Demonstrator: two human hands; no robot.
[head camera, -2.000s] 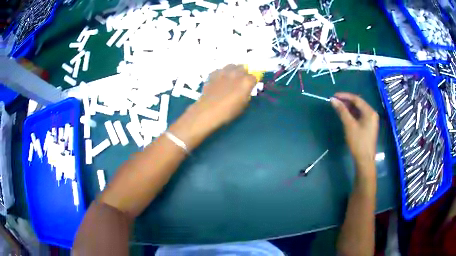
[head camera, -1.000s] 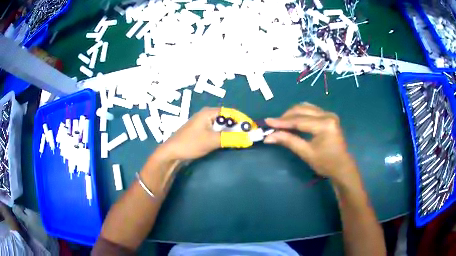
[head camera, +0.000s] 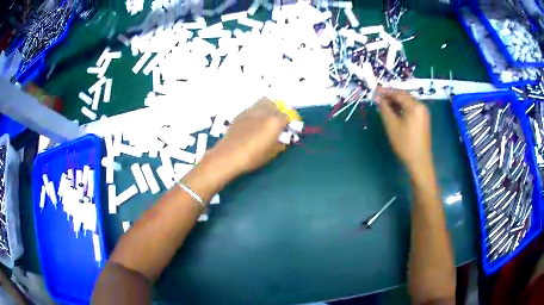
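Note:
My left hand (head camera: 259, 131), with yellow finger cots, is shut on several white sleeves (head camera: 291, 132) at the front edge of the white sleeve heap (head camera: 238, 65). Thin red wires trail from them to the right. My right hand (head camera: 401, 110) is at the near edge of the pile of stems (head camera: 382, 56) with dark ends. Its thumb and forefinger are close together at the pile; whether they grip a stem is too blurred to tell. One loose stem (head camera: 382, 211) with a dark end lies on the green bench top, left of my right forearm.
A blue tray (head camera: 65, 262) at the left holds white pieces. A blue tray (head camera: 458, 113) at the right is packed with slim silvery pieces. Another blue tray (head camera: 480, 36) with white pieces stands at the back right. A pale strip (head camera: 113, 122) crosses the bench.
My hands were together at a sleeve in front of me; they have parted. My left hand has moved up to the heap with its sleeves, my right hand to the stem pile.

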